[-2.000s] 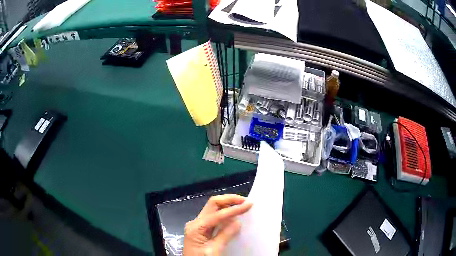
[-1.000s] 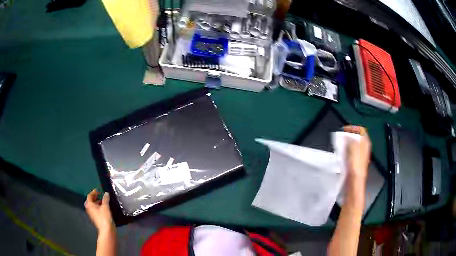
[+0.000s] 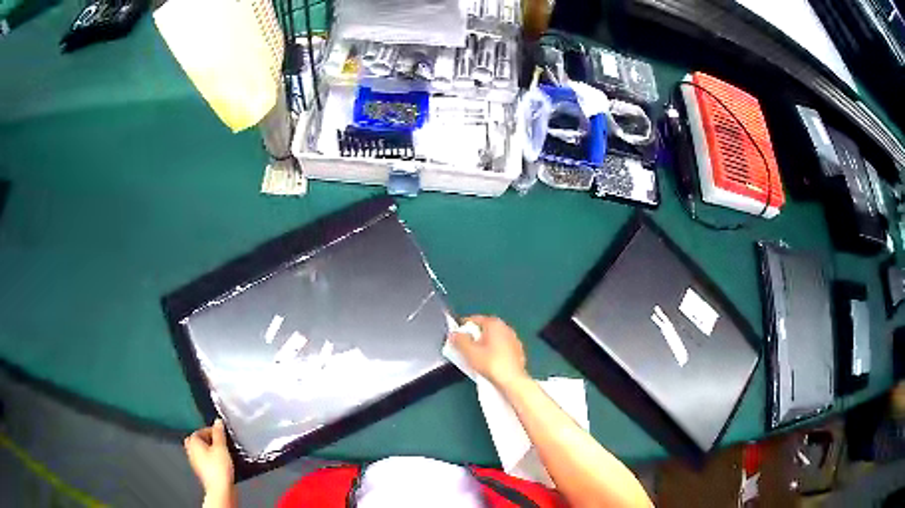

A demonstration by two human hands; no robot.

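A laptop in shiny clear film (image 3: 318, 327) lies on a black foam pad (image 3: 268, 258) in front of me. My left hand (image 3: 211, 458) is at the near left corner of the pad, its fingers at the edge; its grip cannot be told. My right hand (image 3: 491, 347) holds a white sheet (image 3: 511, 427) at the right edge of the laptop. The sheet hangs below the hand and forearm, which partly hide it.
A second laptop (image 3: 665, 337) lies on its own black pad to the right, more wrapped slabs (image 3: 799, 337) beyond it. At the back are the parts organizer (image 3: 407, 164), cable coils (image 3: 628, 121), a red-orange vented box (image 3: 734, 144) and a yellow notepad (image 3: 223, 60).
My right hand has moved left with the white sheet, from over the second laptop to the wrapped laptop's edge. The second laptop is uncovered. My left hand has come to the pad's corner.
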